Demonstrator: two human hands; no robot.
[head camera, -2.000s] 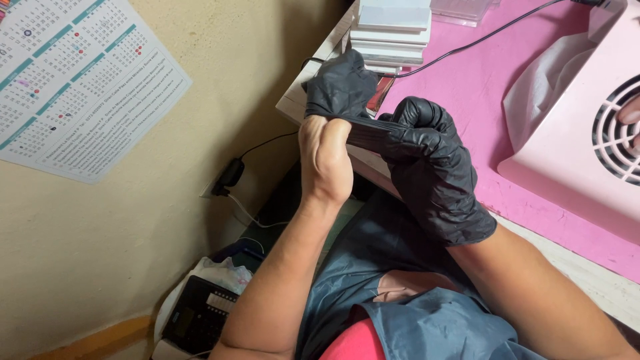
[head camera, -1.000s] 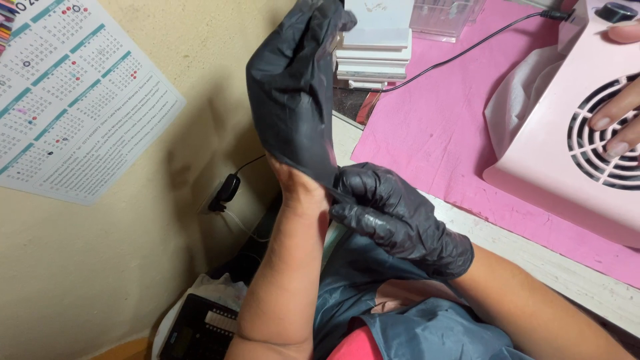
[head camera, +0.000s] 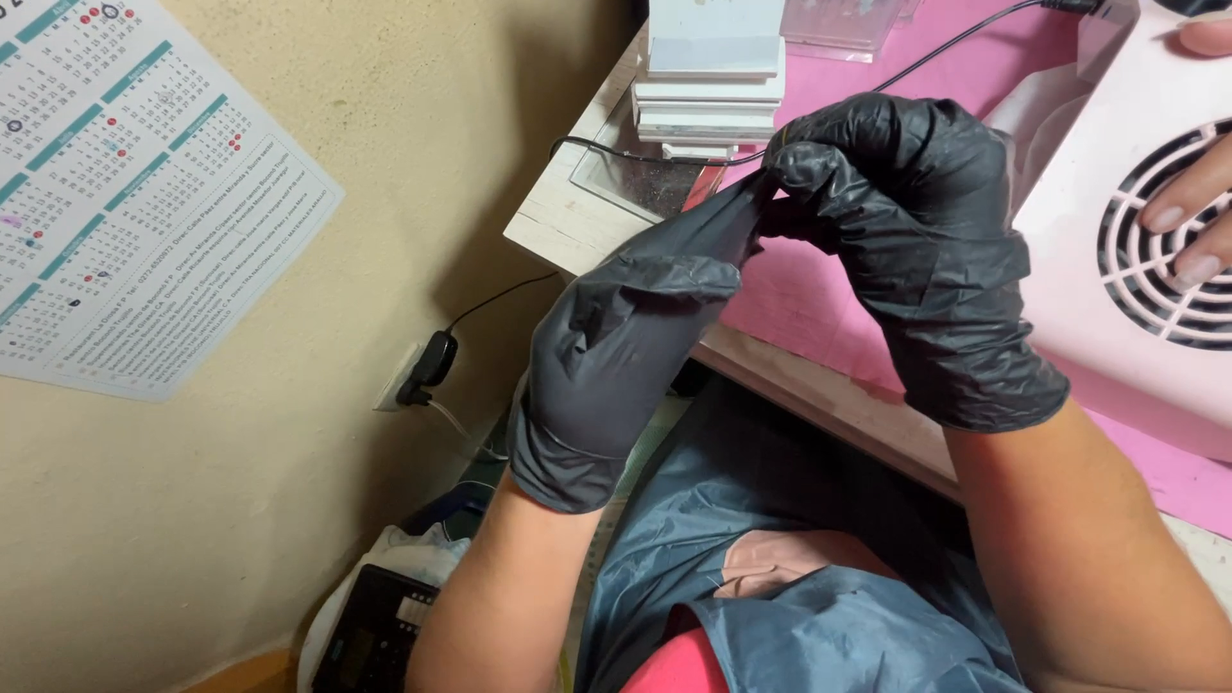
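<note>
A black disposable glove covers my left hand (head camera: 626, 366) down to the wrist; its fingers point up and right, and the thumb lies across the front. My right hand (head camera: 905, 221), in a matching black glove, pinches the fingertip end of the left glove (head camera: 722, 217) between thumb and fingers. The glove material is drawn taut there. Both hands are above the front left corner of the table. Whether the left fingers fill the glove tips cannot be told.
White boxes or blocks (head camera: 712, 101) are stacked near the table's corner (head camera: 549, 217), beside a black cable (head camera: 953, 38). On the pink mat (head camera: 808, 308) stands a pink fan unit (head camera: 1078, 231), with another person's fingers (head camera: 1193, 226) on its grille. A plugged-in adapter (head camera: 435, 361) is at the wall.
The left glove, first bunched over the fingers, now reaches the wrist. My right hand has moved from the left glove's cuff up to its fingertip end.
</note>
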